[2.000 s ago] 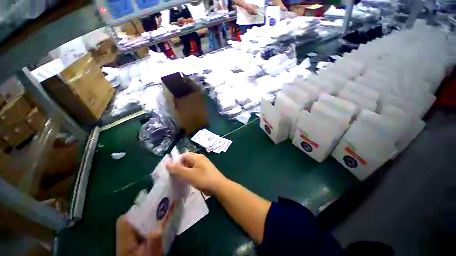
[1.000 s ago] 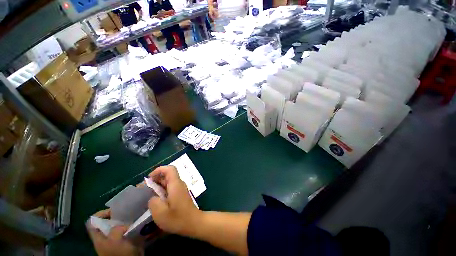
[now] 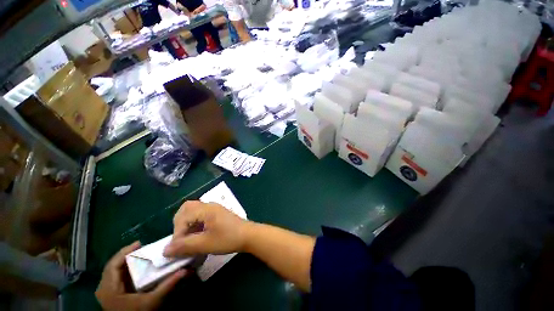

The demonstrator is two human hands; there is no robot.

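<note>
A white retail box [image 3: 152, 267] is held low over the green bench, its end towards me. My left hand [image 3: 130, 282] grips it from the left and below, fingers along its sides. My right hand [image 3: 203, 229] is on top of the box, its fingertips pressed on a white flap at the end. Whether the right fingers pinch the flap or only press it is hard to tell. A flat white carton blank [image 3: 223, 198] lies on the bench, partly behind the right hand and wrist.
Rows of upright open retail boxes [image 3: 367, 146] stand at the right. Small printed cards [image 3: 239, 162] lie beside a brown cardboard box [image 3: 203, 118] and a crumpled plastic bag [image 3: 167, 159]. White bagged parts [image 3: 267, 91] are heaped behind. Several people and a red stool [image 3: 534, 82] are further off.
The carton was flat-looking, then opened into a box, and its end is now largely covered by a flap. My right hand has moved onto that end. The camera view has shifted.
</note>
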